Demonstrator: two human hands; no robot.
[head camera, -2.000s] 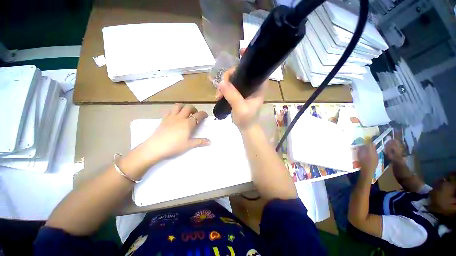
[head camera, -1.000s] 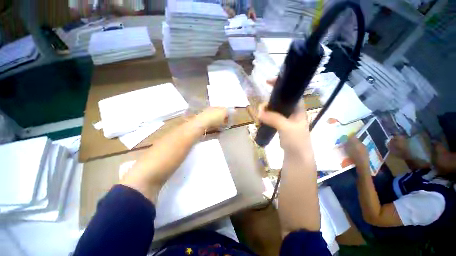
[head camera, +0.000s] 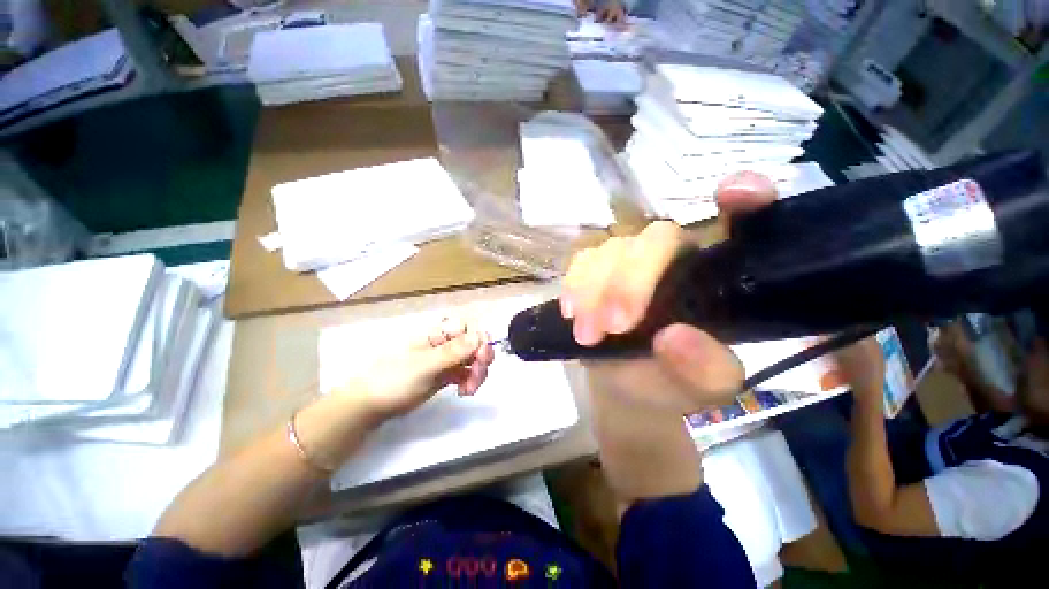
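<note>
My right hand (head camera: 644, 299) is wrapped around the black electric screwdriver (head camera: 805, 259), which lies nearly level with its nose pointing left. My left hand (head camera: 443, 366) has its fingertips pinched at the screwdriver bit (head camera: 499, 343); a screw there is too small to make out. Both are above a white panel (head camera: 483, 420) lying flat on the tan bench top. The clear plastic screw bag (head camera: 512, 244) with small metallic specks lies beyond the panel.
A white panel stack (head camera: 368, 213) and a paper sheet (head camera: 366, 272) lie on brown cardboard (head camera: 259, 282). More stacks stand at left (head camera: 86, 334), far centre (head camera: 500, 52) and far right (head camera: 725, 127). Another person's arm (head camera: 868, 391) is at the right. The black cord runs below the screwdriver.
My left hand has come back from near the screw bag to the bit. My right hand has turned the screwdriver from steeply tilted to nearly level, nose left.
</note>
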